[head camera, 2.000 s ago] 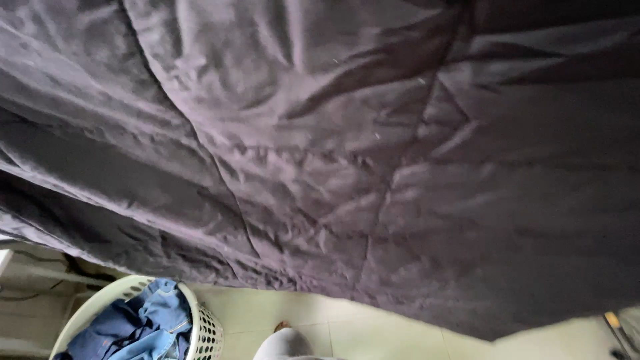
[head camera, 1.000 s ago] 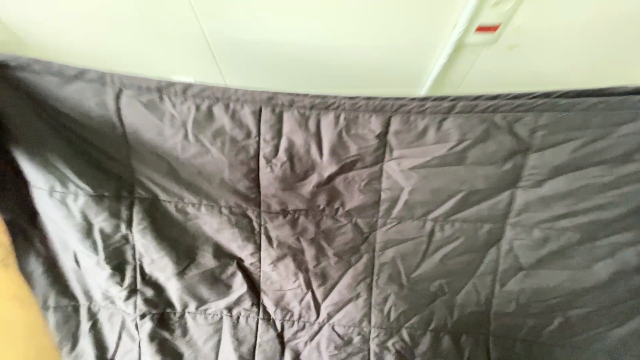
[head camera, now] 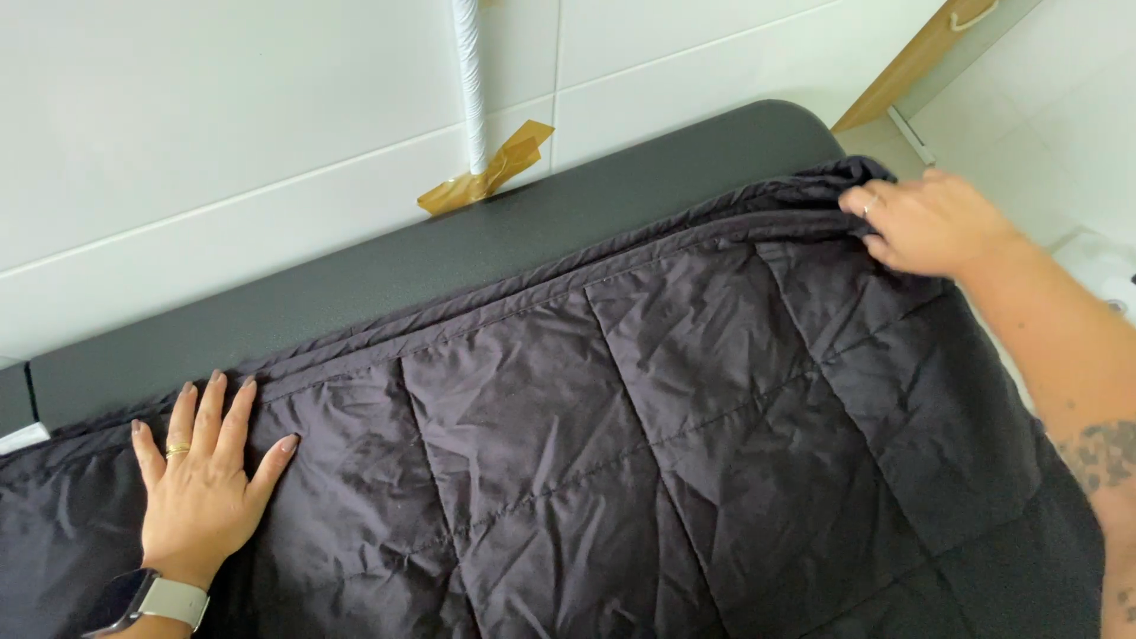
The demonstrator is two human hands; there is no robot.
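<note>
A dark quilted blanket (head camera: 550, 426) with stitched squares and many wrinkles lies over a dark grey flat-topped surface (head camera: 497, 240), whose far strip shows bare along the wall. At the left, my left hand (head camera: 200, 484) rests flat on the blanket near its far edge, palm down with fingers spread; it wears a ring and a wristwatch. My right hand (head camera: 923, 222) pinches the bunched far corner of the blanket at the surface's right end. The blanket's far edge shows doubled layers running between the two hands.
Behind the surface is a white tiled wall (head camera: 266, 133). A white wrapped pipe or cord (head camera: 470, 89) comes down it, fixed with brown tape (head camera: 488, 173). A wooden door or panel edge (head camera: 905, 62) with a pale handle stands at the upper right. A white object (head camera: 1100, 275) is partly visible at the right.
The blanket, hanging raised across the view earlier, now lies over the grey surface. Both hands have come into clear view on it. The view has shifted greatly; the laundry basket is out of sight.
</note>
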